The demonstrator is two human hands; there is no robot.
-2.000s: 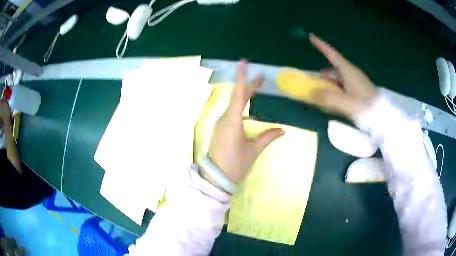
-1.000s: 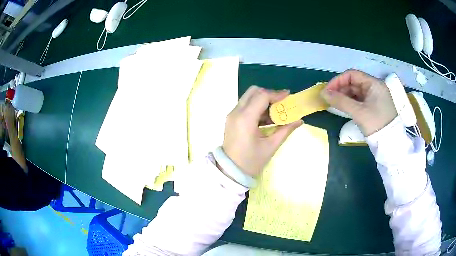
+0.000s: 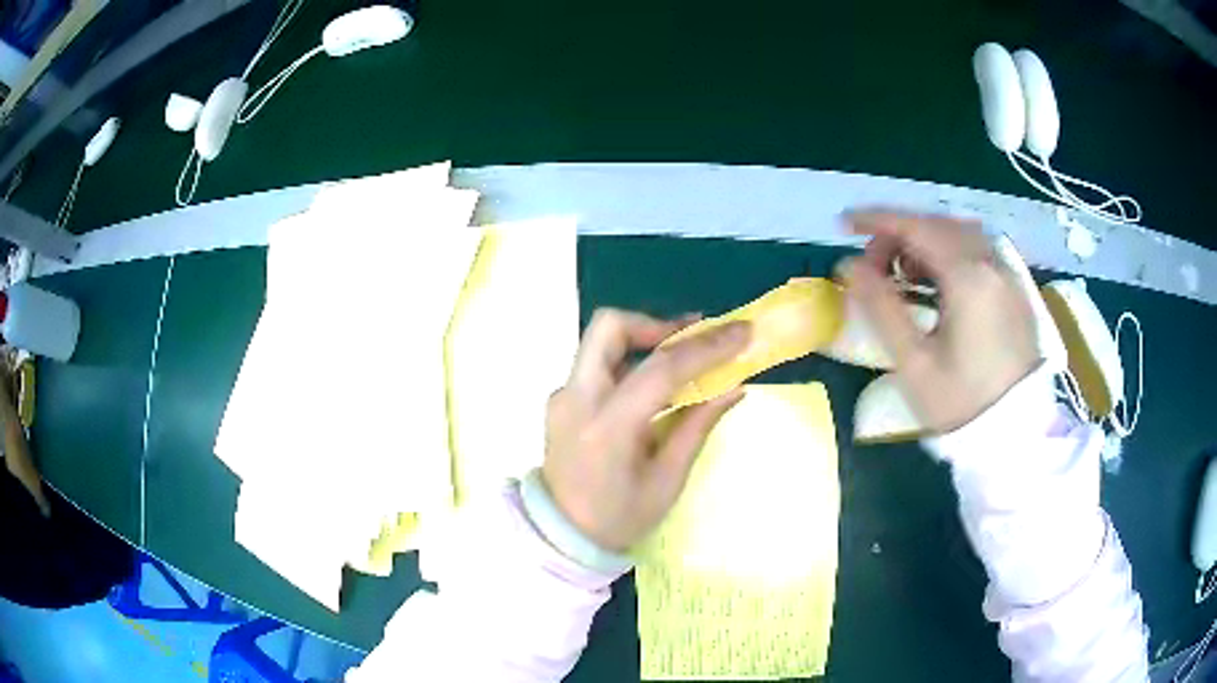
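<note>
My left hand (image 3: 627, 434) holds a product by its yellow face (image 3: 781, 324), with a finger lying across that face. My right hand (image 3: 950, 320) is blurred, just right of the product's end; whether it holds anything is unclear. A yellow sticker sheet (image 3: 741, 547) lies on the green table below the held product. A fanned stack of glaring white sheets (image 3: 354, 360) lies to the left. White product pieces (image 3: 884, 411) lie partly hidden behind my right hand.
A product with a yellow face (image 3: 1081, 347) and cord lies at right. Beyond the grey rail (image 3: 694, 200), the conveyor carries corded white products (image 3: 220, 120) and a pair (image 3: 1017, 100). A white bottle (image 3: 43, 322) and a person's arm (image 3: 16, 447) are at far left. Blue stools (image 3: 174, 596) stand below.
The product was brought from the rail area to between my hands. My right hand, which was touching its end a second ago, is now slightly apart and blurred. The view has shifted.
</note>
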